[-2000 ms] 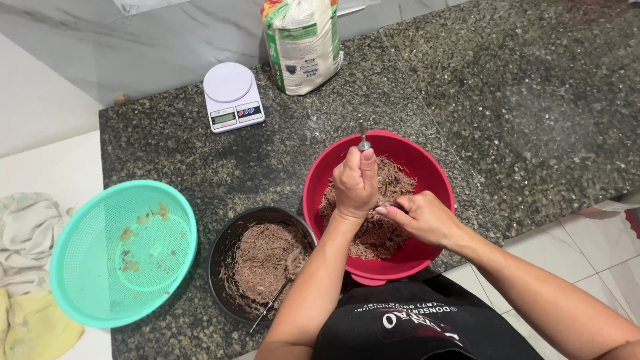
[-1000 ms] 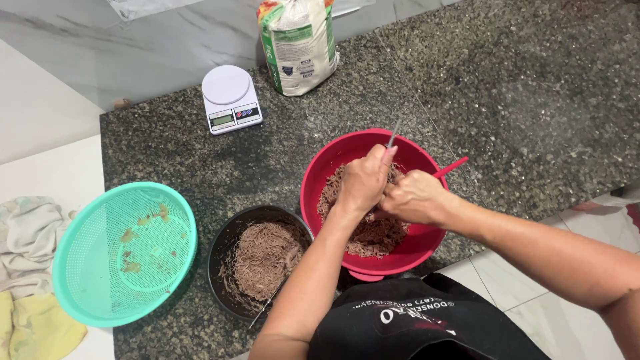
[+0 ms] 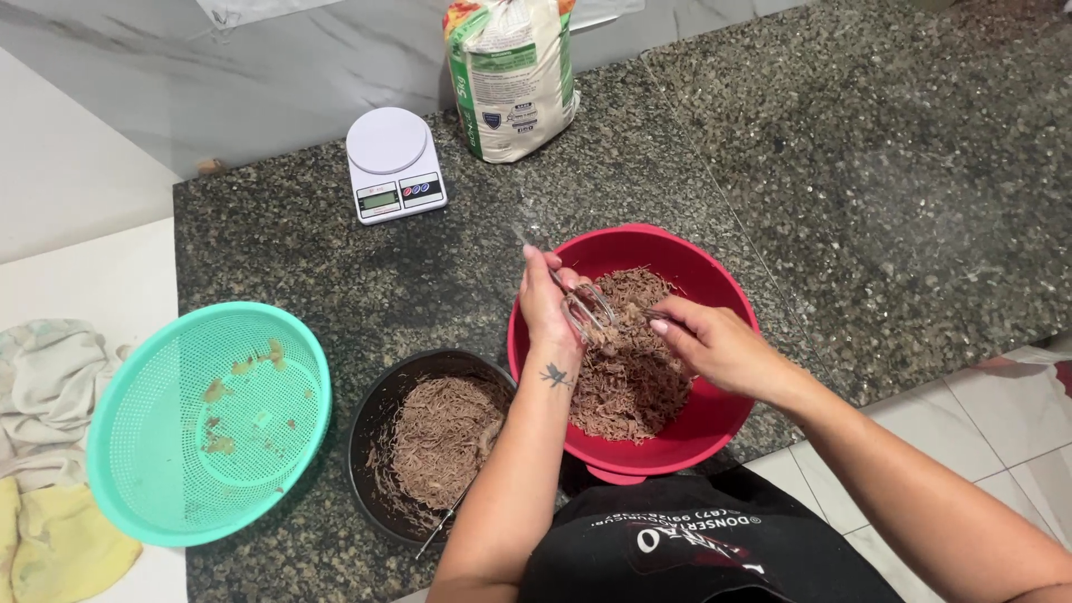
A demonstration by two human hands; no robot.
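A metal mixer beater [image 3: 590, 310] with shredded brown food caught in its wires lies in my left hand [image 3: 548, 293], fingers closed on its shaft. My right hand [image 3: 712, 339] pinches a small dark utensil, only partly visible, close to the beater's wires. Both hands are above a red plastic bowl [image 3: 727, 419] that holds shredded brown food [image 3: 632, 402], probably meat. To the left, a dark pot [image 3: 362, 456] contains more shredded food [image 3: 440, 435], and a thin metal utensil [image 3: 442, 523] leans over its near rim.
A turquoise plastic colander [image 3: 159, 469] with food bits stands at the left. Toward the wall are a white digital kitchen scale [image 3: 388, 155] and a 5 kg bag [image 3: 519, 92]. Cloths [image 3: 67, 536] lie at the far left. The granite countertop's [image 3: 804, 201] near edge runs along the right.
My left hand has turned, so the beater's wires now show above the bowl. The red handle that stuck out right of my right hand one second ago no longer shows there.
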